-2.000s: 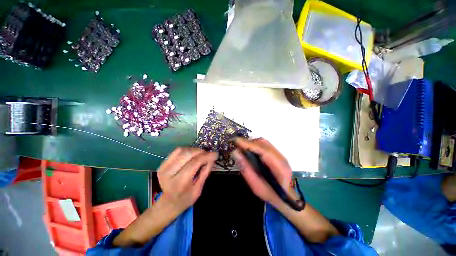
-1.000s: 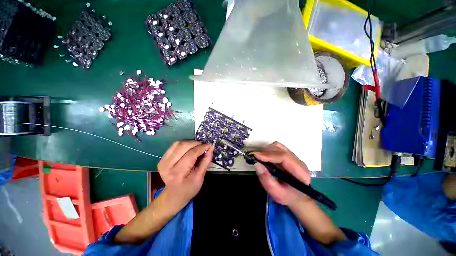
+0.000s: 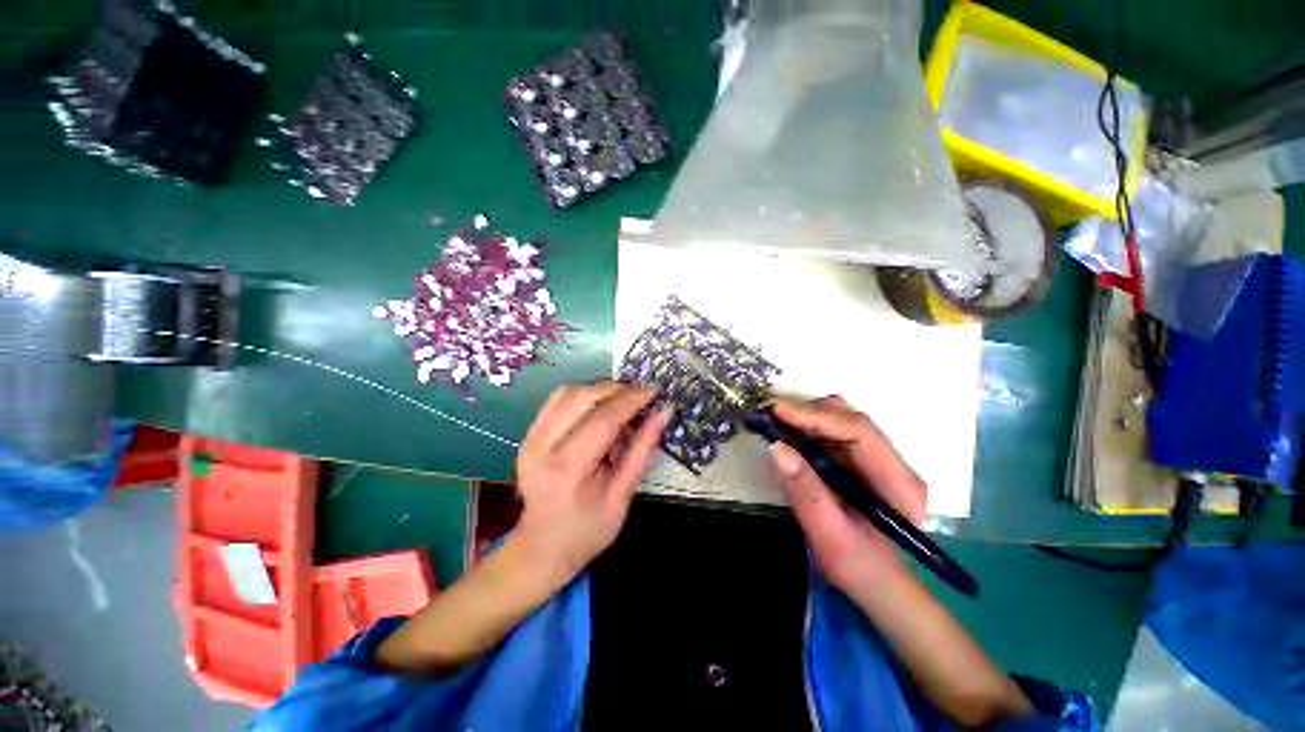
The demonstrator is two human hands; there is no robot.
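My right hand (image 3: pixel 844 479) holds the black soldering iron (image 3: pixel 890 523), its thin metal tip over the component panel (image 3: pixel 687 358). The dark panel, dotted with silver parts, lies tilted on the cream work board (image 3: pixel 873 415). My left hand (image 3: pixel 584 465) has its fingertips at the panel's lower left edge, with solder wire (image 3: pixel 387 389) running to it from the solder reel (image 3: pixel 139 318) at the left. The fingertips hide the wire's end. A pile of small white discs with dark red bits (image 3: pixel 480 308) lies left of the board.
Two panels (image 3: pixel 587 122) and a stacked black block (image 3: pixel 186 97) lie at the back left. The fume hood (image 3: pixel 823 157) overhangs the board. A round pot (image 3: pixel 1009 250), yellow tray (image 3: pixel 1038 115) and blue box (image 3: pixel 1231 372) stand right. Red bins (image 3: pixel 246 572) are below the bench.
The whole view has shifted, with the bench things now further right. The iron has gone from blurred over the panel to a clear, lower-angled hold, its tip still over the panel. Both hands keep their holds.
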